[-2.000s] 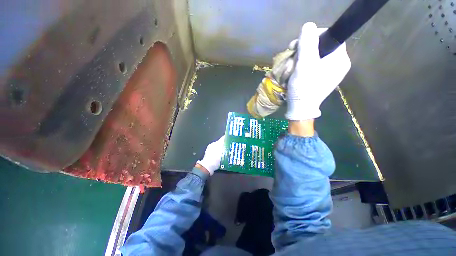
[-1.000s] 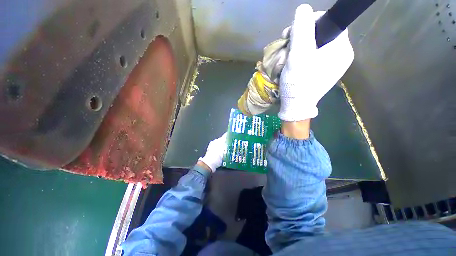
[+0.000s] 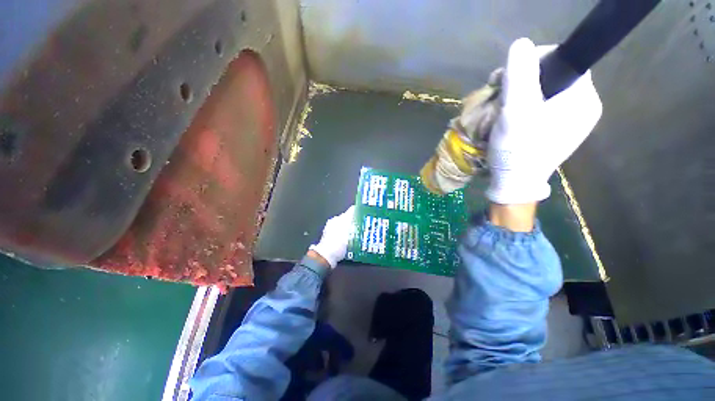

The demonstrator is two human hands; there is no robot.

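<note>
A green circuit board (image 3: 404,223) lies at the front of the dark green shelf, its side with silver solder bars facing up. My left hand (image 3: 337,236), in a white knit glove, holds the board's left edge; its fingertips are hidden. My right hand (image 3: 541,129), gloved in white, grips the cloth-wrapped hose nozzle (image 3: 461,153) with yellow tape. The nozzle's tip is over the board's upper middle; whether it touches cannot be told. My right sleeve covers the board's right end.
A black hose (image 3: 600,43) runs from my right hand to the top right. Grey metal walls (image 3: 384,47) enclose the shelf (image 3: 337,141). A brown-grey flap with holes and a worn red part (image 3: 212,180) stands at left. A green surface (image 3: 86,337) with metal edging is at lower left.
My right hand and the nozzle moved left and up, then right and slightly down, uncovering more of the board. My left hand and the board stay nearly in place.
</note>
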